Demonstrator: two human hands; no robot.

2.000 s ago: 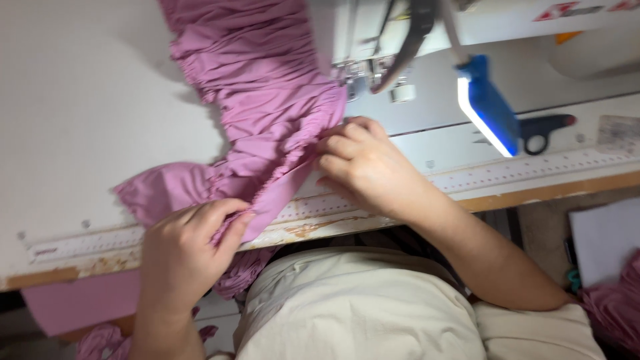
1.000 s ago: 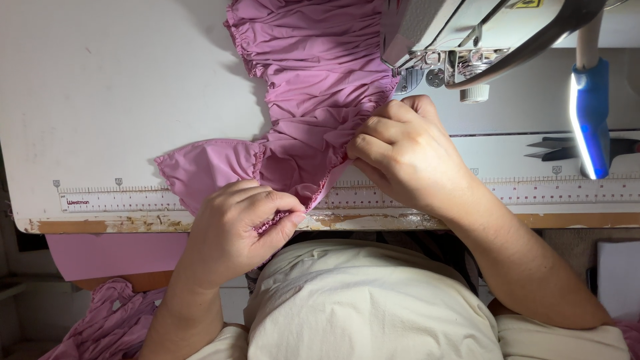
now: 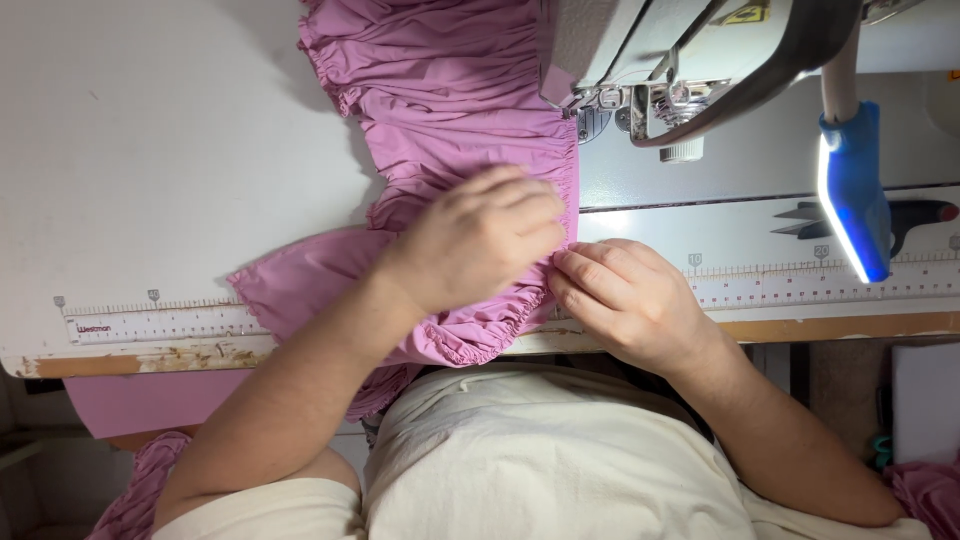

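Note:
Gathered pink fabric (image 3: 450, 127) runs from under the head of a sewing machine (image 3: 592, 52) down over the table's front edge. Its right edge, a flat band beside tight gathers, lies under the machine's presser foot (image 3: 581, 105). My left hand (image 3: 484, 236), slightly blurred, is over the fabric near that edge; its fingers are bent, and whether they grip cloth is hidden. My right hand (image 3: 626, 300) pinches the fabric's right edge between thumb and fingers, just below and right of the left hand. A smooth flap of the pink cloth (image 3: 307, 274) spreads to the left.
A printed ruler strip (image 3: 165, 322) lies along the table's front edge (image 3: 832, 328). Thread snips with dark handles (image 3: 911, 217) lie at the right, partly behind a blue lamp (image 3: 859, 187) that is lit. More pink cloth (image 3: 142, 487) hangs or lies below the table at the left.
My left hand has moved up and right from the lower part of the fabric to near the right edge. The right hand has moved down along that edge. The view has shifted.

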